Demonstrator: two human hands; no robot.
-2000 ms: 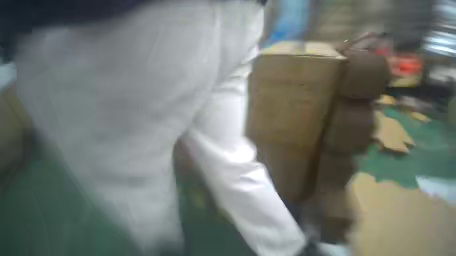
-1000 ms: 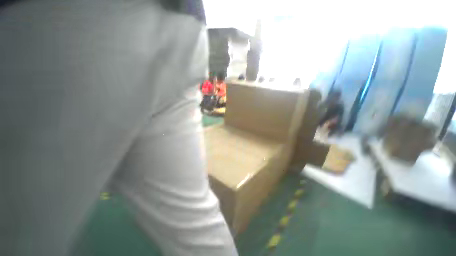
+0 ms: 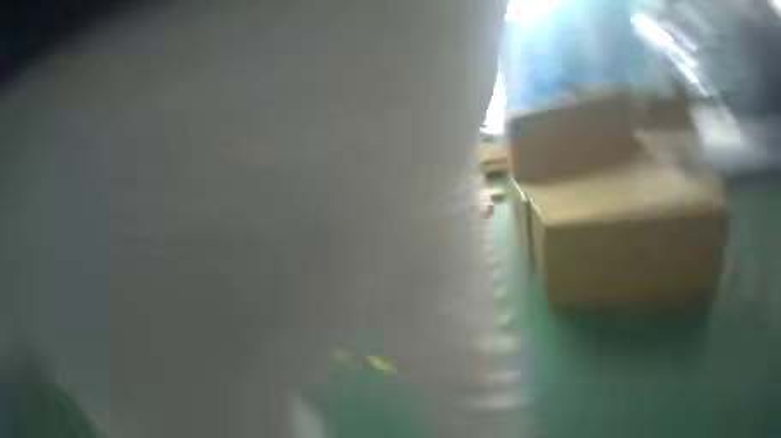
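Observation:
Neither of my hands is in the picture. The view is strongly blurred. Nearest in front is a large pale grey trouser leg of a person [image 3: 283, 188], which fills the left and middle of the head view. To its right, a closed-looking brown cardboard carton [image 3: 634, 257] stands on the green floor [image 3: 617, 376]. A second brown carton [image 3: 574, 141] stands behind it and rises higher.
Blue wrapped goods [image 3: 569, 56] show behind the cartons. Bright, shiny streaks and a pale blurred shape [image 3: 719, 137] lie at the upper right. A small yellow mark [image 3: 381, 364] shows on the floor at the bottom middle.
The grey trousers now cover more of the picture. The cartons show farther right than one second ago, and the white sheets at the right have left the view.

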